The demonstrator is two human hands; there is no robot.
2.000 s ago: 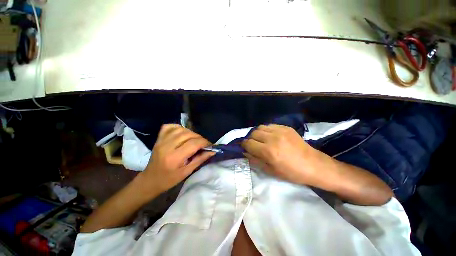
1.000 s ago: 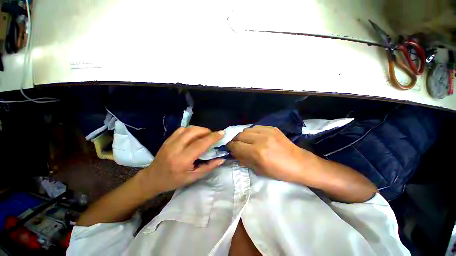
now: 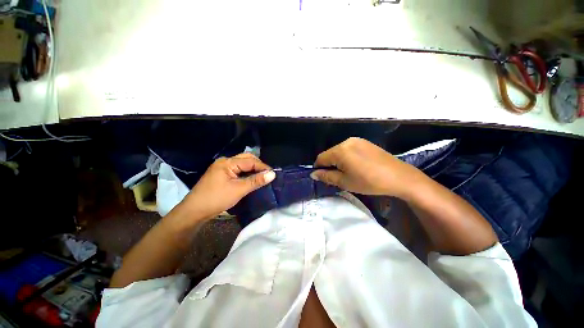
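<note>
A navy fabric piece (image 3: 293, 187) is stretched between my two hands over my lap, just below the table edge. My left hand (image 3: 232, 184) pinches its upper edge between thumb and fingers. My right hand (image 3: 351, 168) pinches the same edge a short way to the right. A thin pale strip shows along the top edge between the hands. The rest of the piece hangs down against my white shirt. The fingertips behind the fabric are hidden.
The cream table (image 3: 256, 83) spans the top. Scissors (image 3: 516, 90) and a round grey disc (image 3: 565, 100) lie at its right. Quilted navy parts (image 3: 512, 186) hang at right. A white fabric piece (image 3: 170, 190) hangs at left. A cable (image 3: 48, 70) runs along the left.
The bunched navy fabric is now spread flat, with its navy face showing and most of the pale fabric hidden. My hands have moved slightly apart and now grip the upper edge.
</note>
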